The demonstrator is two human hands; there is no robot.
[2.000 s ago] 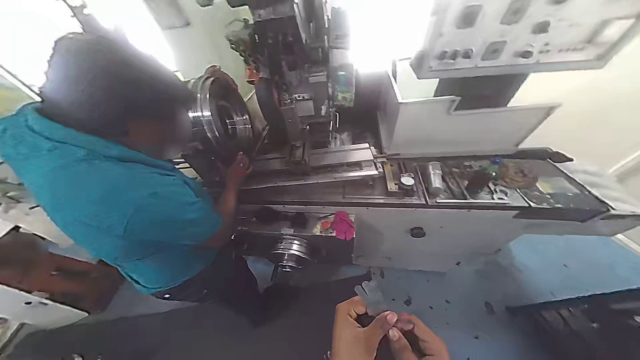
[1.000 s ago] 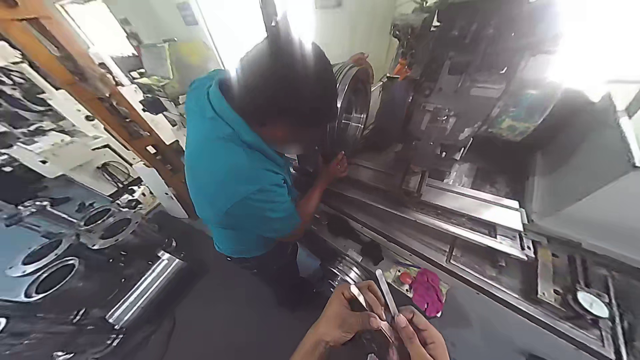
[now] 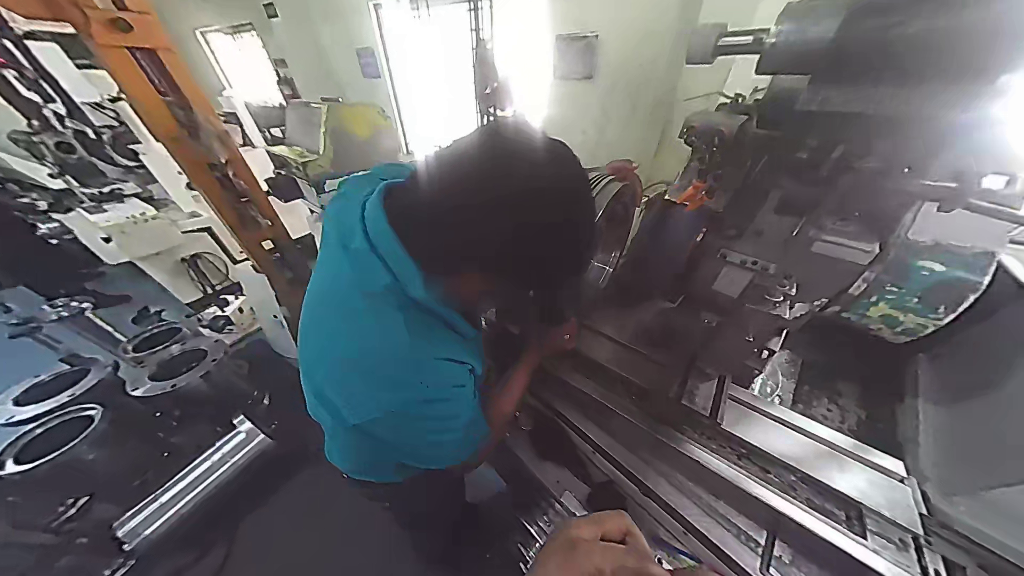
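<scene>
My left hand [image 3: 596, 546] is at the bottom edge, right of centre, with its fingers curled; whatever lies within it is hidden. Of my right hand only a sliver of skin [image 3: 694, 570] shows beside it, cut off by the frame. Just beyond my hands run the long metal bed ways [image 3: 688, 472] of a lathe-like machine. A co-worker in a teal shirt [image 3: 400, 344] bends over the machine, a hand [image 3: 560, 340] close to it. A round metal workpiece [image 3: 612, 224] stands upright beyond the co-worker's head.
On the left floor lie a shiny metal cylinder [image 3: 192, 484] and several flanged metal rings [image 3: 178, 364]. An orange steel beam [image 3: 196, 128] rises behind them. A grey machine cover [image 3: 972, 424] borders the right side.
The view has swung left and up. My hands, seen earlier with thin flat metal strips between the fingers, are now mostly below the frame. The co-worker's head is bent nearer the workpiece.
</scene>
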